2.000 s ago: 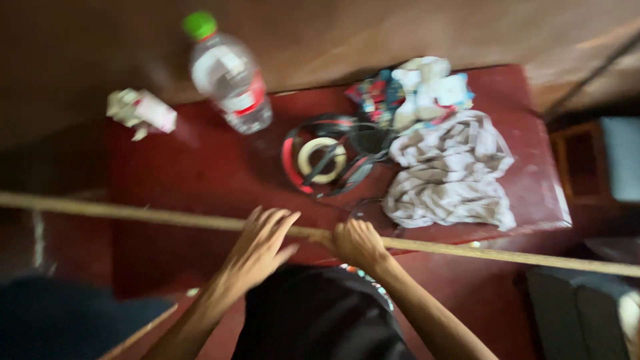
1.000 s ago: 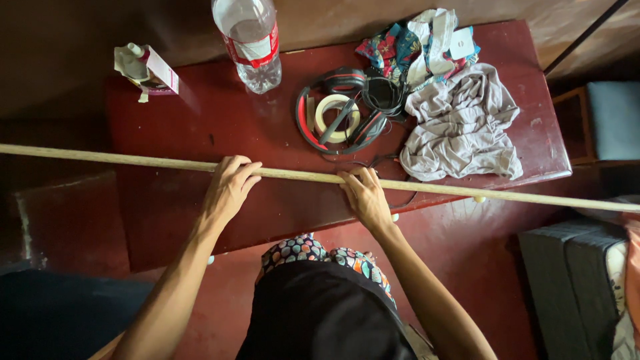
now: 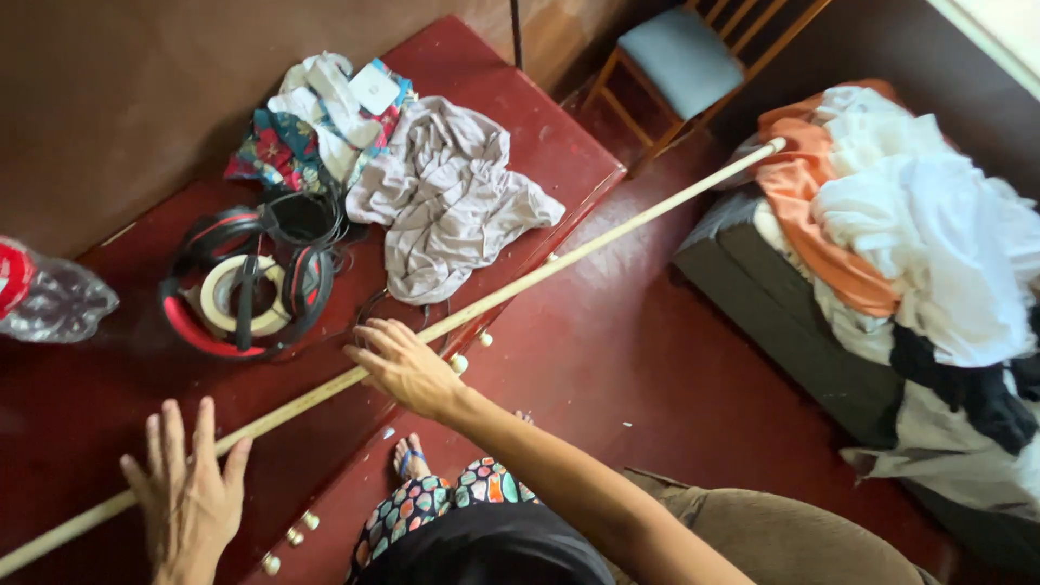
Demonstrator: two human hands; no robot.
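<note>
A long, thin wooden pole (image 3: 520, 284) runs diagonally over the front of the dark red table, its far end near the clothes at the right. My left hand (image 3: 188, 487) lies over the pole at lower left, palm down with the fingers spread. My right hand (image 3: 410, 366) rests on the pole near the table's edge, fingers loosely bent and not closed round it. Just beyond the hands lie black and red headphones (image 3: 309, 280), with a roll of cream tape (image 3: 213, 292) inside the headband. A crumpled light grey cloth (image 3: 455, 195) is right of them.
A clear plastic bottle (image 3: 69, 301) lies at far left. Patterned cloth (image 3: 284, 150) and a small white case (image 3: 374, 88) are at the table's back. White and orange clothes (image 3: 918, 211) cover a dark grey seat (image 3: 780, 309). A wooden chair (image 3: 682, 61) with a blue-grey cushion stands behind.
The view has swung right, bringing the clothes pile and chair into sight. Both hands were on the pole a second ago; the left hand's fingers are now spread wide.
</note>
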